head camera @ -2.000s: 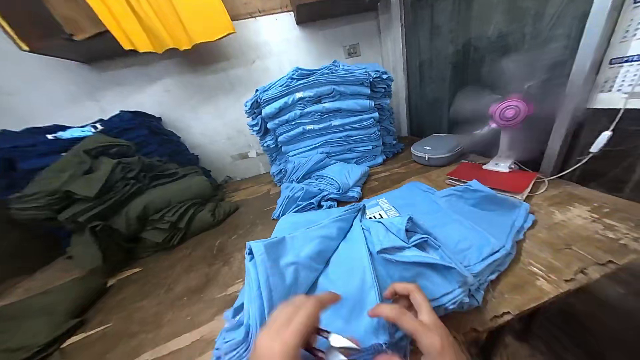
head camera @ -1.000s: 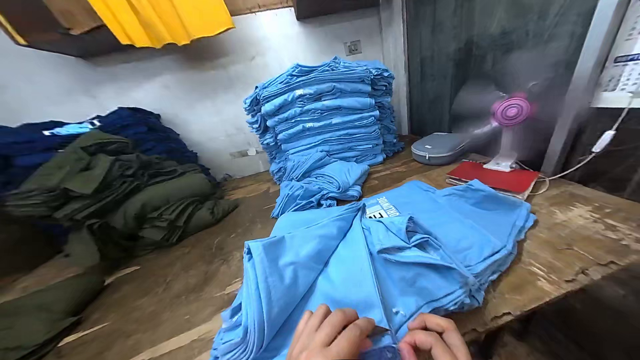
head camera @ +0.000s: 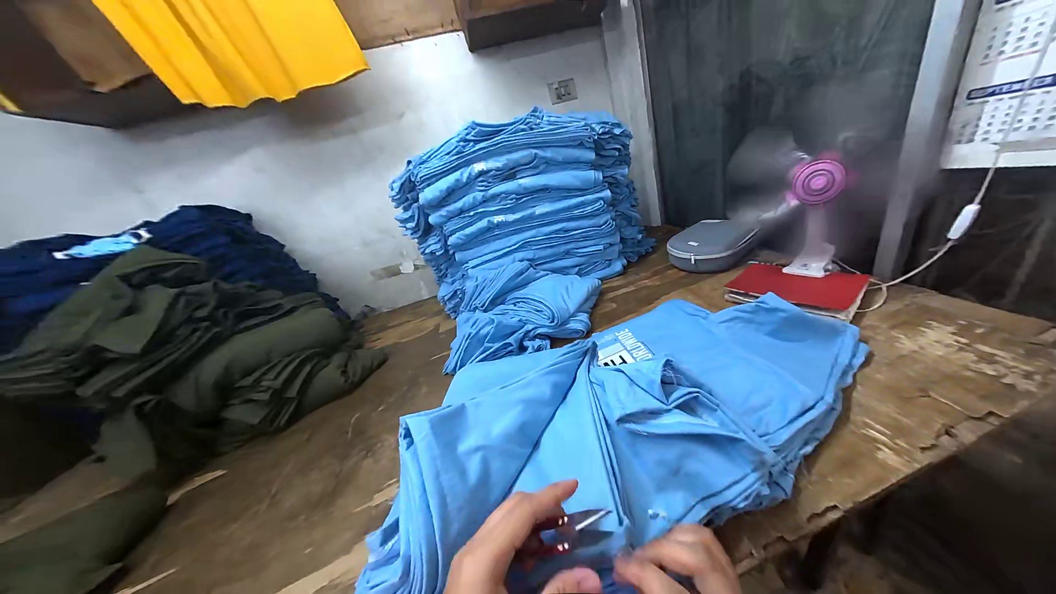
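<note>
My left hand (head camera: 507, 544) is low in the centre of the head view, its fingers around a small pair of thread snips (head camera: 577, 532) with metal blades spread and pointing right. Just right of the tips, my right hand (head camera: 681, 561) pinches an edge of light blue fabric, thumb and fingers together. Both hands are over the near edge of a spread pile of light blue shirts (head camera: 528, 429), one with a white print on it. The lowest parts of both hands are cut off by the frame.
Behind stands a tall stack of folded blue shirts (head camera: 528, 190). Olive garments (head camera: 247, 355) and navy garments (head camera: 223, 239) lie at left on the worn wooden table (head camera: 932, 396). A grey zip case (head camera: 709, 246), a red book (head camera: 796, 289) and a running pink fan (head camera: 819, 181) are at back right.
The snips, hidden one second ago, show again in my left hand with blades apart. My right hand remains at the near edge of the fabric.
</note>
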